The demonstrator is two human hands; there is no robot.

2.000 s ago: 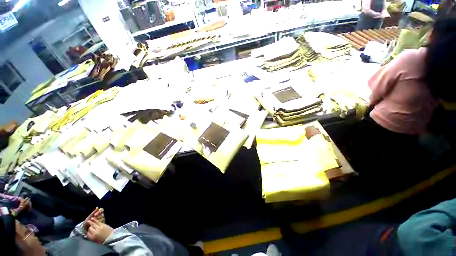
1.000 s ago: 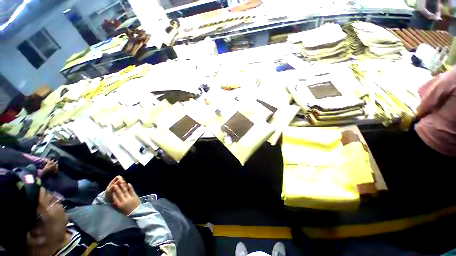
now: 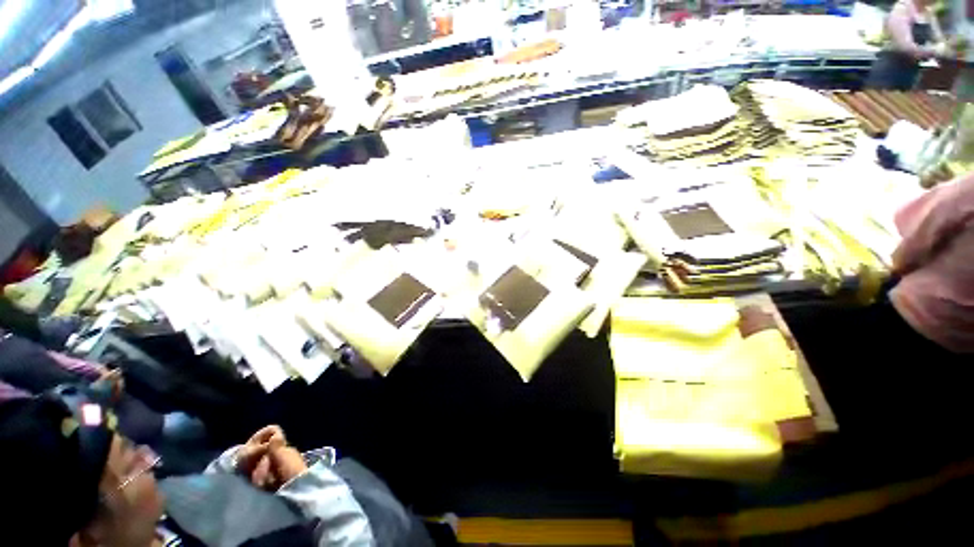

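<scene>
Neither of my hands is in the picture. Nearest in front of me, a bright yellow folded stack (image 3: 694, 401) with a dark line across it lies on a brown backing board (image 3: 801, 427) at the bench's front. Left of it, two tan body panels (image 3: 534, 347) with dark brown squares (image 3: 515, 297) overlap the bench edge, tilted. More pale panels (image 3: 246, 331) overlap in a row at the left. A pile of panels (image 3: 732, 251) with a brown square on top lies behind the yellow stack.
A seated person (image 3: 267, 508) with hands together is at the lower left. A person in pink (image 3: 940, 262) is at the right edge. Stacked panels (image 3: 689, 123) and yellow strips (image 3: 828, 230) lie on the bench. A yellow floor line (image 3: 545, 531) runs below.
Since the first frame the view has swung left, so the bench things sit further right. The teal sleeve has left the picture. My shoes, seen one second ago, are out of view.
</scene>
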